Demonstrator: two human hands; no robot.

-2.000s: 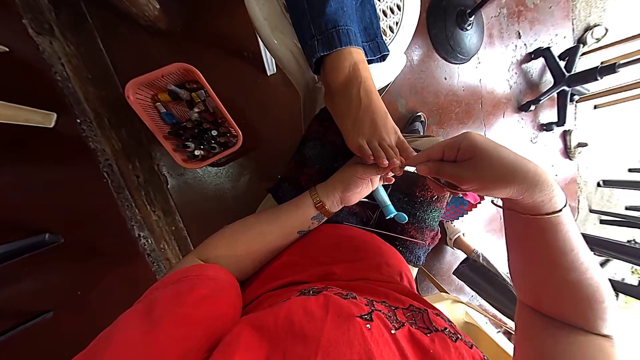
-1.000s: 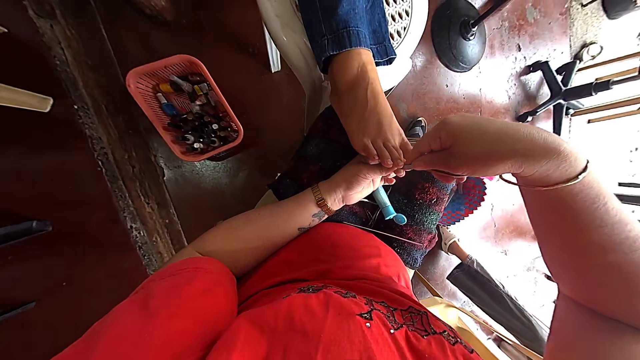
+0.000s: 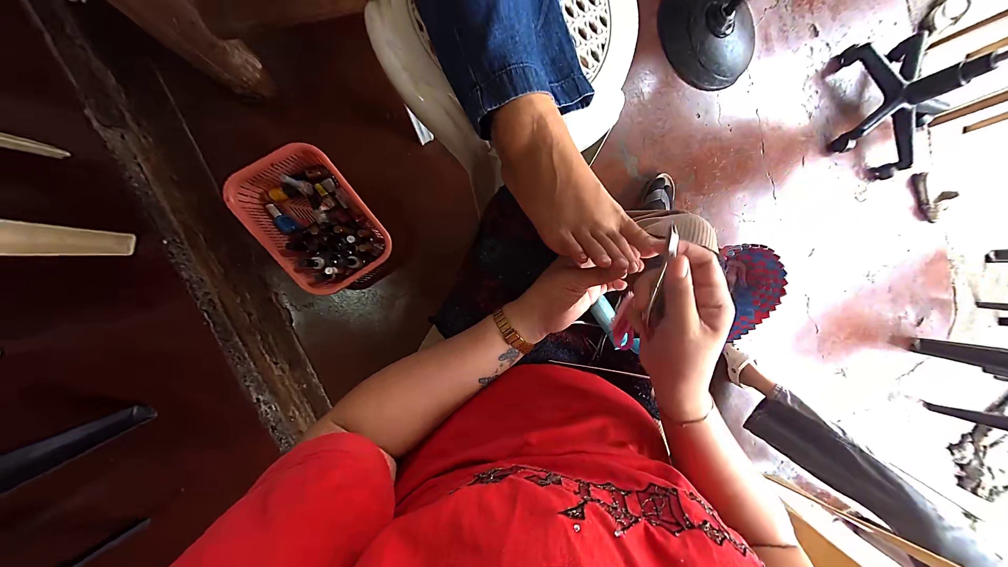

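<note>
Another person's bare foot (image 3: 563, 185) reaches down from above, with its toes over my lap. My left hand (image 3: 579, 295) holds the toes from below, its thumb lying along the smaller ones. My right hand (image 3: 689, 315) is closed on a small metal nipper-like tool (image 3: 664, 276), whose tip is raised beside the big toe. Something pink (image 3: 622, 319) shows at my right palm; I cannot tell what it is. A light blue tube-shaped object (image 3: 605, 313) lies on the dark patterned cloth (image 3: 488, 268) over my lap, partly hidden by my hands.
A pink plastic basket (image 3: 307, 219) of nail polish bottles stands on the floor at left, near a rough ledge (image 3: 213, 291). The other person sits on a white plastic chair (image 3: 622, 47). A round black base (image 3: 706, 43) and a wheeled chair base (image 3: 902, 94) stand at upper right.
My right hand has drawn back from the toes and turned, so the metal tool now shows clearly. My left hand still holds the foot.
</note>
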